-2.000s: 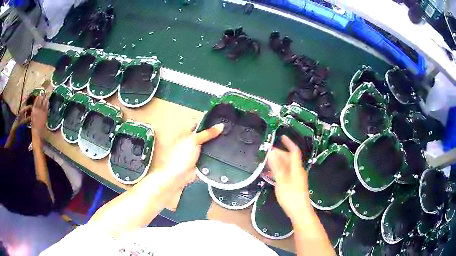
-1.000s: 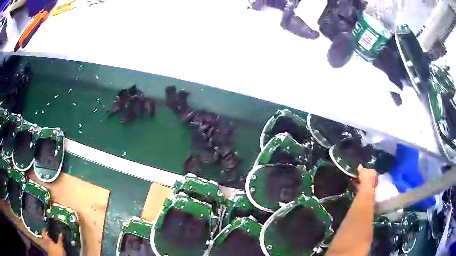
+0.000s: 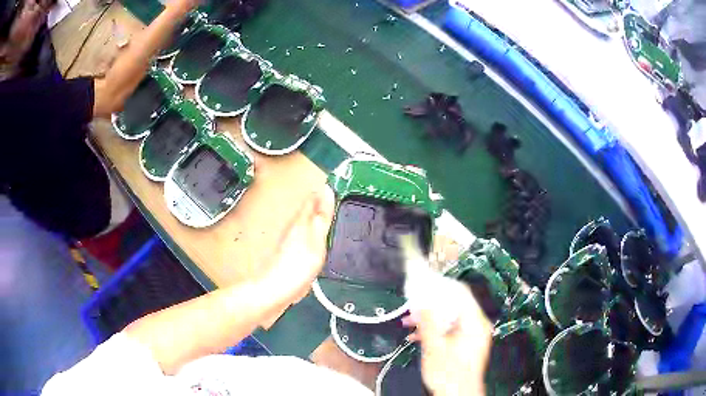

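Note:
A housing [image 3: 371, 240] with a green top band, dark recess and pale rim is in front of me, above another housing. My left hand [image 3: 306, 236] is at its left edge, fingers along its side, holding it. My right hand [image 3: 453, 332] is closed around a small white glue bottle [image 3: 422, 286], partly hidden by the fingers. Its blurred yellowish tip points into the right part of the recess; I cannot tell whether it touches.
Housings [image 3: 205, 182] stand in rows on a cardboard sheet [image 3: 267, 189] at left, where a coworker's arm [image 3: 139, 66] reaches across. More housings [image 3: 577, 356] are piled at right. Small black parts [image 3: 526, 205] lie on the green surface, below a blue bin [image 3: 534, 93] and white shelf.
The view has swung back left from the pile and shelf. My right hand, which was reaching into the right pile, now holds the glue bottle over the housing. My left hand is at the housing.

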